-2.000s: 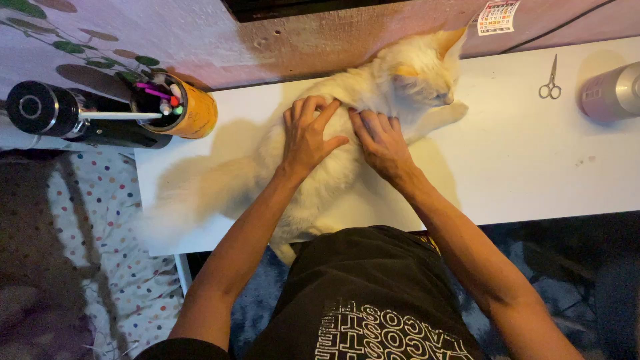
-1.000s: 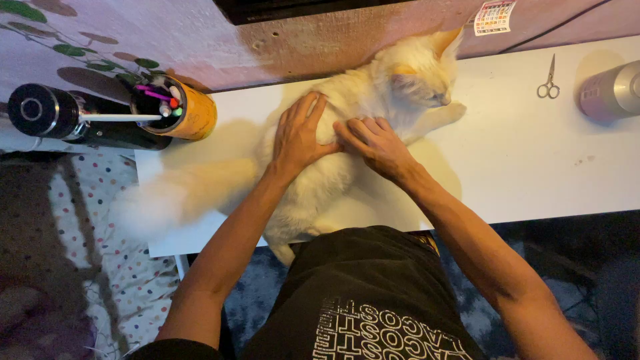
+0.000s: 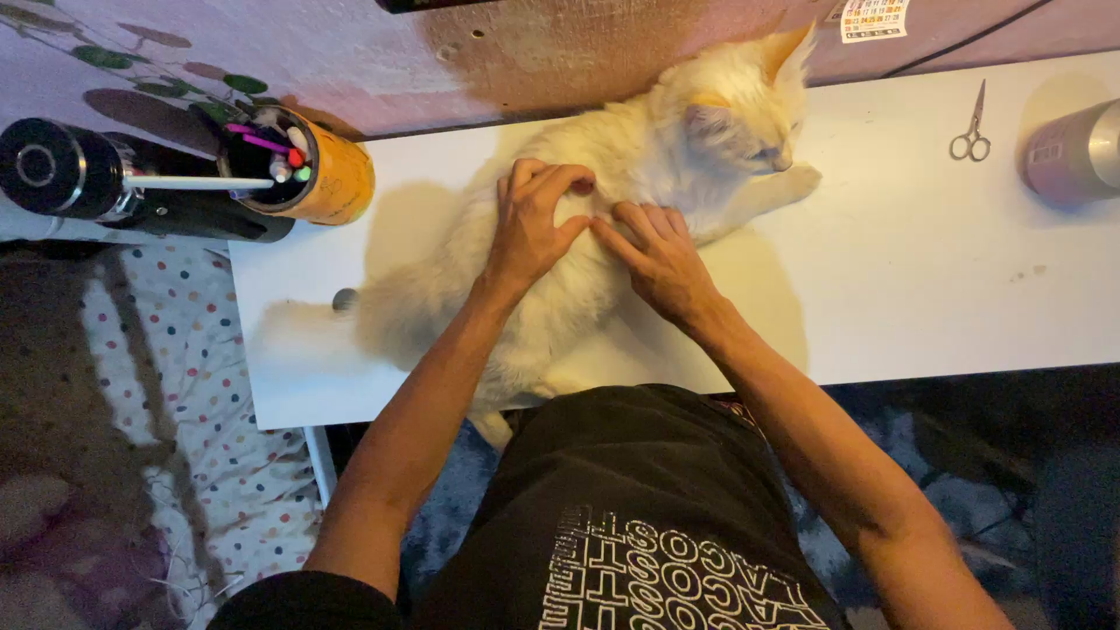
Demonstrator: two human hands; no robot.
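Observation:
A long-haired cream-white cat (image 3: pixel 560 297) lies on the white tabletop (image 3: pixel 910 262), its head at the upper right and one foreleg stretched out to the right. On the fur of its side rests my left hand (image 3: pixel 538 223), fingers bent, thumb toward the other hand. My right hand (image 3: pixel 661 258) touches the fur just right of it, its index fingertip close to my left thumb. Whether either hand pinches fur between its fingers cannot be told. The cat's tail, blurred, spreads to the left over the table.
Small metal scissors (image 3: pixel 971 131) lie at the right, beside a grey can-like container (image 3: pixel 1074 156). An orange pen holder (image 3: pixel 341 175) with pens and a black cylindrical device (image 3: pixel 61 166) stand at the upper left. A wall runs behind the table; dotted fabric (image 3: pixel 210 350) is below left.
My left hand has gone from lying flatter on the cat's fur to bent fingers, with its thumb near my right hand. The cat's tail has moved.

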